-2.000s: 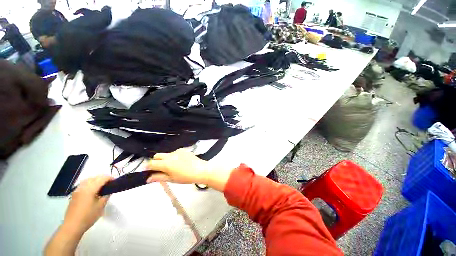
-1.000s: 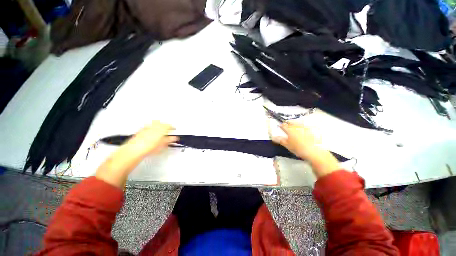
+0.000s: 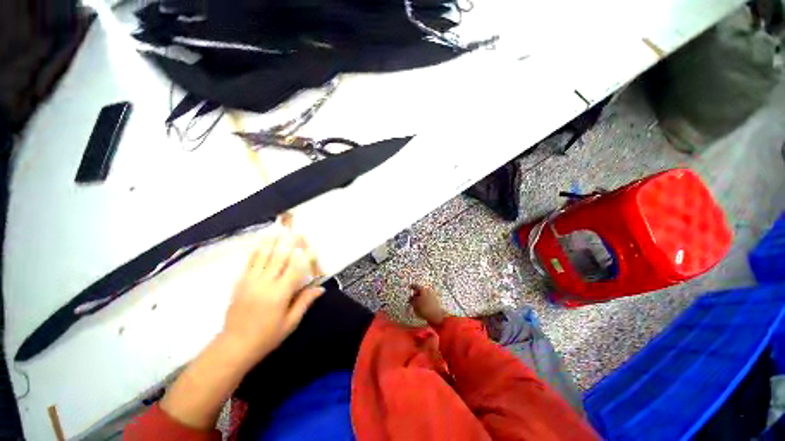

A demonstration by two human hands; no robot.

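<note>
A long black strip (image 3: 232,215) with tapered ends lies slantwise on the white table, a pale thread line along its lower edge. My left hand (image 3: 271,288) lies palm down at the table's front edge, fingers apart, fingertips at or just below the strip's lower edge. My right hand (image 3: 426,305) is small and partly cut off by its sleeve, beyond the table edge and low over the floor; whether it holds anything cannot be told. Dark-handled scissors (image 3: 333,146) lie just above the strip, with speckled cord (image 3: 312,112) beside them.
A black heap of strips (image 3: 284,56) lies at the back of the table (image 3: 482,112). A black phone (image 3: 103,142) lies at left. A red stool (image 3: 633,228), blue crates (image 3: 680,353) and an olive sack (image 3: 719,77) stand on the floor at right. A tan tape mark (image 3: 56,422) is at lower left.
The view has turned right and down. The strip, earlier under both hands, lies flat. My right hand has left it and moved off the table; my left hand has moved to the strip's lower edge.
</note>
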